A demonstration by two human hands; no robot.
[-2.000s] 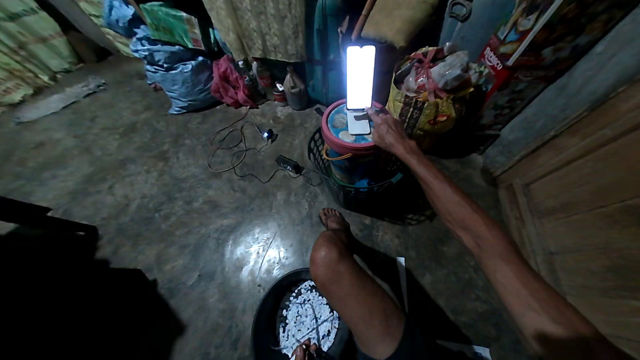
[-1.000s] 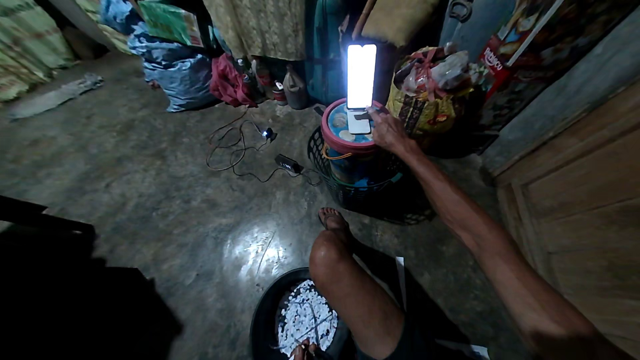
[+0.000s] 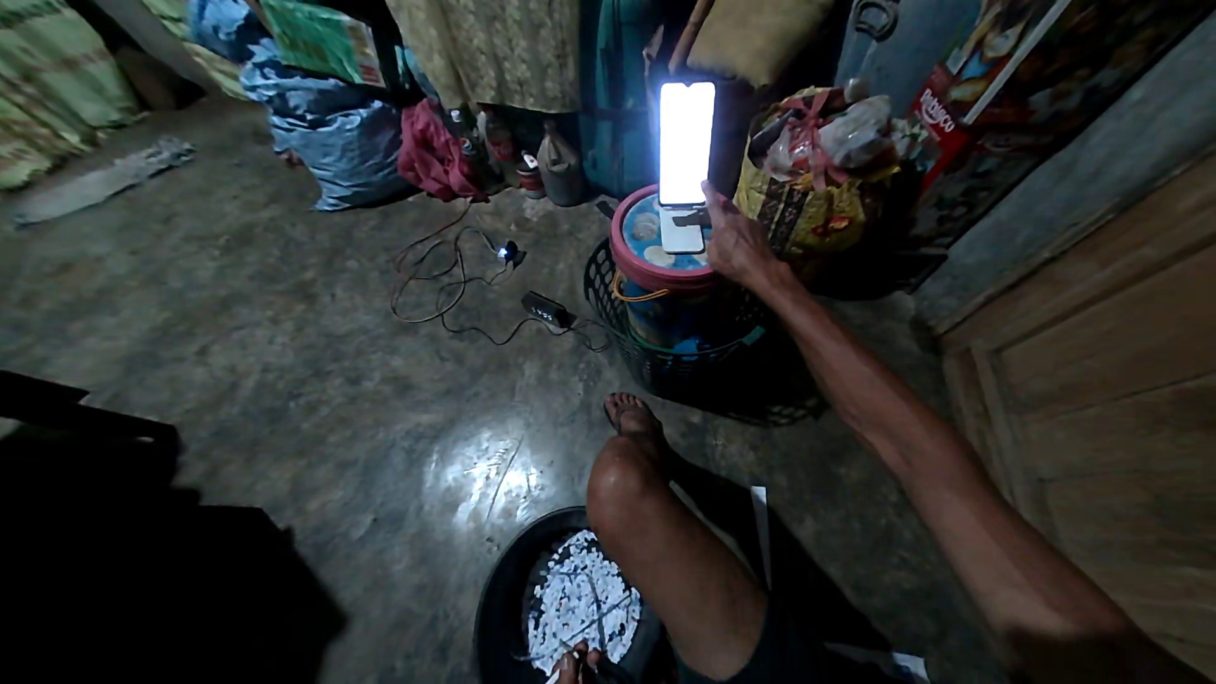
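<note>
My right hand (image 3: 741,242) reaches out to a lit folding lamp (image 3: 686,147), its fingers at the lamp's right edge near the hinge. The lamp stands upright on the round lid of a pink-rimmed bucket (image 3: 665,277), which sits in a black plastic basket (image 3: 655,366). My left hand (image 3: 578,665) shows only by its fingertips at the bottom edge, over a black basin (image 3: 503,589). Small white pieces (image 3: 579,598) and some thin dark strips lie in the basin. Something thin and pale is at the left fingertips, but the grip is mostly hidden.
A black device (image 3: 548,310) and tangled cables (image 3: 456,275) lie on the concrete floor. Behind stand blue sacks (image 3: 347,142), bottles (image 3: 499,142) and a full yellow bag (image 3: 807,204). My bent knee (image 3: 627,484) is beside the basin. A wooden door (image 3: 1102,399) is at right.
</note>
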